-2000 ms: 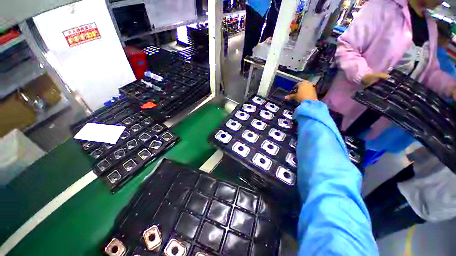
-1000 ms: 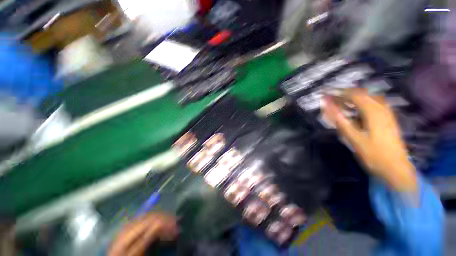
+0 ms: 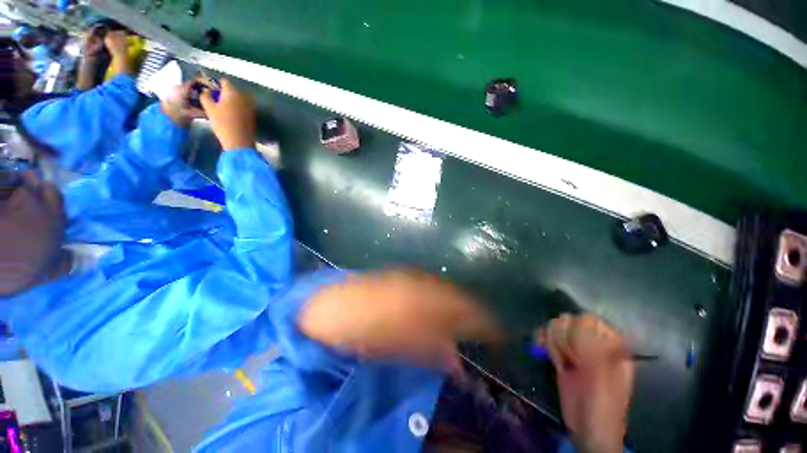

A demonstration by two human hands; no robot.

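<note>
My right hand [image 3: 588,354] is low over the dark green bench [image 3: 354,208], closed around a pen-shaped hand tool. The tool's blue part [image 3: 537,350] shows left of the fingers and its thin dark tip points right. My left hand [image 3: 398,314] is a motion-blurred shape to the left of it; its fingers and anything in them cannot be made out. A black watch housing [image 3: 641,232] lies at the bench edge by the white edging. A component tray [image 3: 741,354] at the far right holds rose-gold watch cases [image 3: 780,333] with dark round centres.
Blue-sleeved people work at left, one with hands [image 3: 230,111] over the bench. Pinkish cases [image 3: 341,134] and a clear bag [image 3: 414,181] lie on the bench. A dark housing [image 3: 501,95] sits on the green conveyor [image 3: 602,97]. A blue sliver [image 3: 690,354] lies at right.
The view has swung left from the trays to the bench. My right hand has left the tray of cases and now holds the tool. My left hand appears blurred farther left.
</note>
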